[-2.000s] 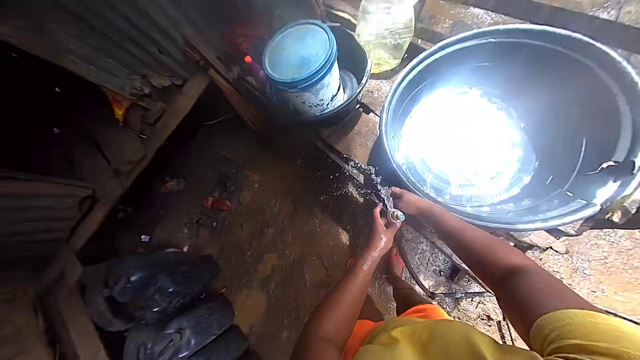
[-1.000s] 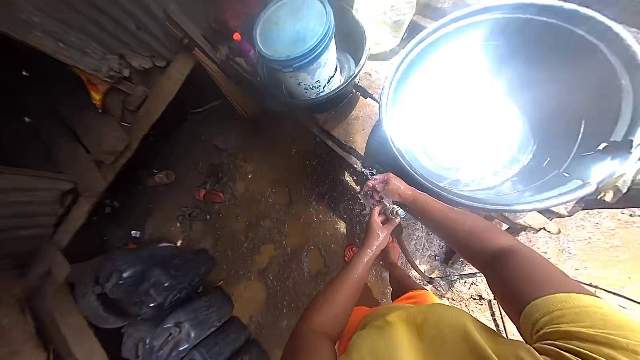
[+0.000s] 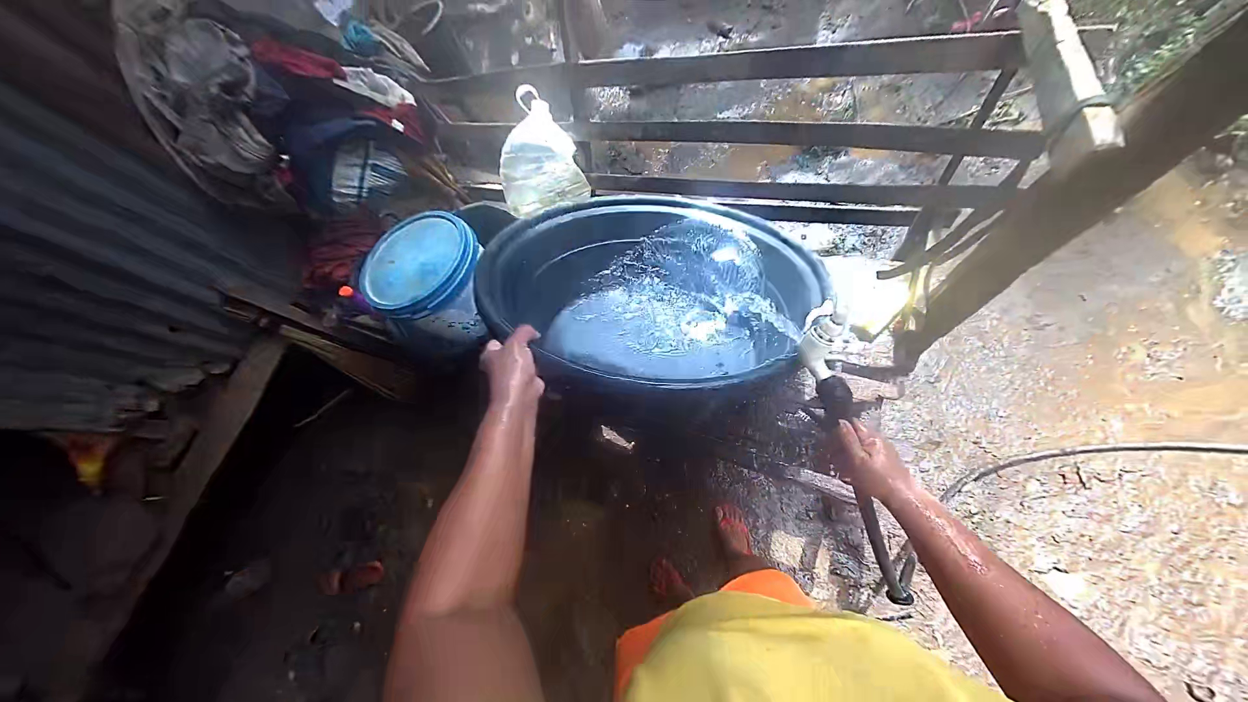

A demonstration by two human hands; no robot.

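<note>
A large dark plastic basin stands in front of me, and water lies and ripples in it. My left hand grips the basin's near left rim. On the right, my right hand is closed around a black hose just below its pale tap fitting. The fitting sits at the right rim, and water streams from it into the basin. The hose hangs down below my right hand toward the wet ground.
A bucket with a blue lid stands left of the basin. Behind are a tied clear plastic bag, wooden rails and piled clothes. A wooden post slants at right; corrugated metal borders the left.
The view has swung toward the basin. My hands, together at the spouting fitting before, are now apart: left on the rim, right on the hose. The water now runs into the basin.
</note>
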